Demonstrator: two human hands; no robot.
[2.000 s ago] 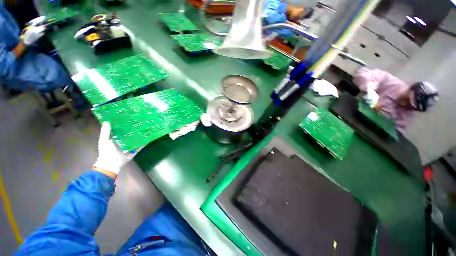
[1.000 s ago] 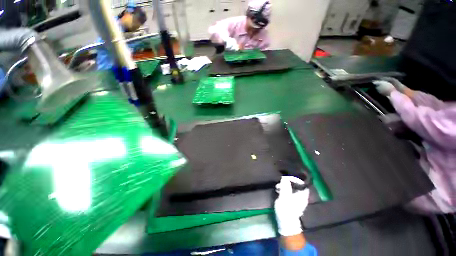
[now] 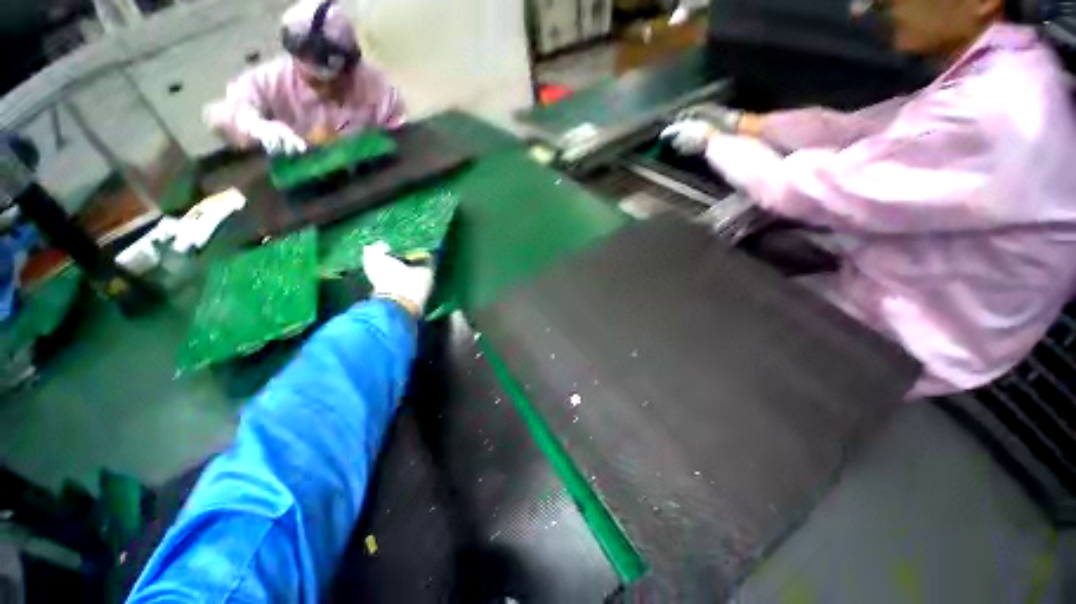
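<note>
My left hand (image 3: 398, 280), white-gloved at the end of an outstretched blue sleeve, holds the near edge of a green printed circuit board (image 3: 407, 224) at the far side of the work area. Another green board (image 3: 257, 297) lies on the bench just left of it. The black foam work pad (image 3: 395, 507) is partly hidden by my sleeve; a small yellow bit lies on it. My right hand is out of the picture.
A neighbouring black mat (image 3: 696, 378) with white specks lies right of a green strip (image 3: 555, 454). A pink-coated person (image 3: 319, 100) handles a board across the bench. Another pink-coated person (image 3: 932, 177) reaches over a rail at right. White cloths (image 3: 195, 224) lie at left.
The view has swung right. My left hand has carried the board from the near left to the far side, beside the other board. My right hand has left the picture.
</note>
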